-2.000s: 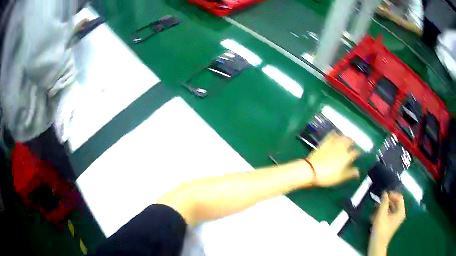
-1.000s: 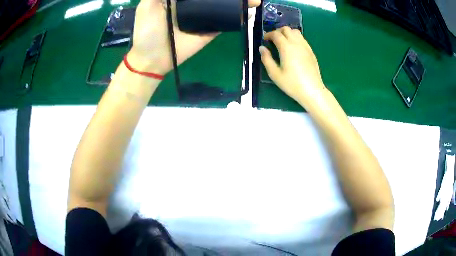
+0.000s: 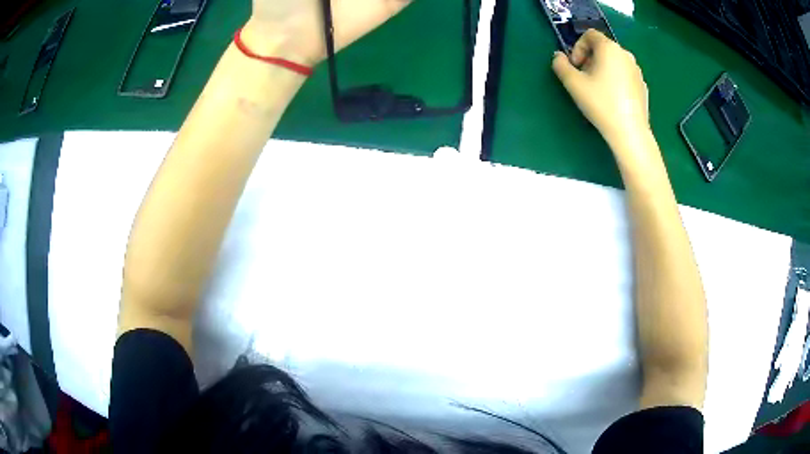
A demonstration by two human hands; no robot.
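A black phone middle frame (image 3: 382, 105) with a large open window stands out at the top centre, its upper end cut off by the picture's edge. My left hand (image 3: 293, 27), with a red string at the wrist, holds it from behind and the left; its fingertips are partly cut off. A second phone middle frame (image 3: 575, 18) is at the top right, tilted, its camera end up. My right hand (image 3: 608, 84) has its thumb and curled fingers on this frame's lower end and covers that end.
More frames lie on the green belt: two at the left (image 3: 142, 84) (image 3: 44, 66) and one at the right (image 3: 716, 129). A white strip (image 3: 476, 89) crosses the belt beside a dark strip. White foam sheet (image 3: 400, 257) lies nearest me. A black tray (image 3: 755, 44) is far right.
The view has shifted, so the belt sits higher in the picture. My right hand and the frame at its fingers have moved right, and that frame is now tilted. My left hand still holds its frame.
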